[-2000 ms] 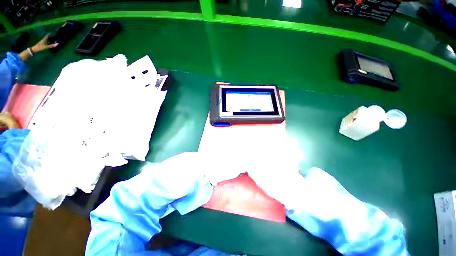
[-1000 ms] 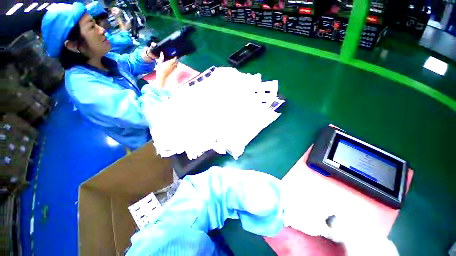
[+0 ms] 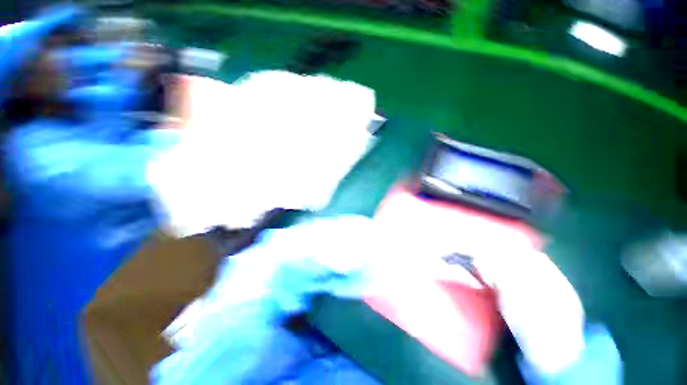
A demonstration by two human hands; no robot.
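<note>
The frame is blurred and overexposed. The diagnostic tablet, black with a lit blue-white screen, lies at the far end of the red-pink mat. My left hand is a white glare over the mat, its fingers not distinct. My right hand, also glared white, is over the mat's right side. A small dark piece shows between the hands, on the near side of the tablet. I cannot tell what it is or which hand holds it.
A large white heap of bags lies left of the mat. A brown carton is at lower left. A person in blue is at far left. A whitish blurred bottle is at the right edge. A dark unit lies farther back.
The view has swung left, then partly back right. The other person now shows blurred at the far left. My right forearm and the bottle are back in view. The small dark piece still shows near my hands.
</note>
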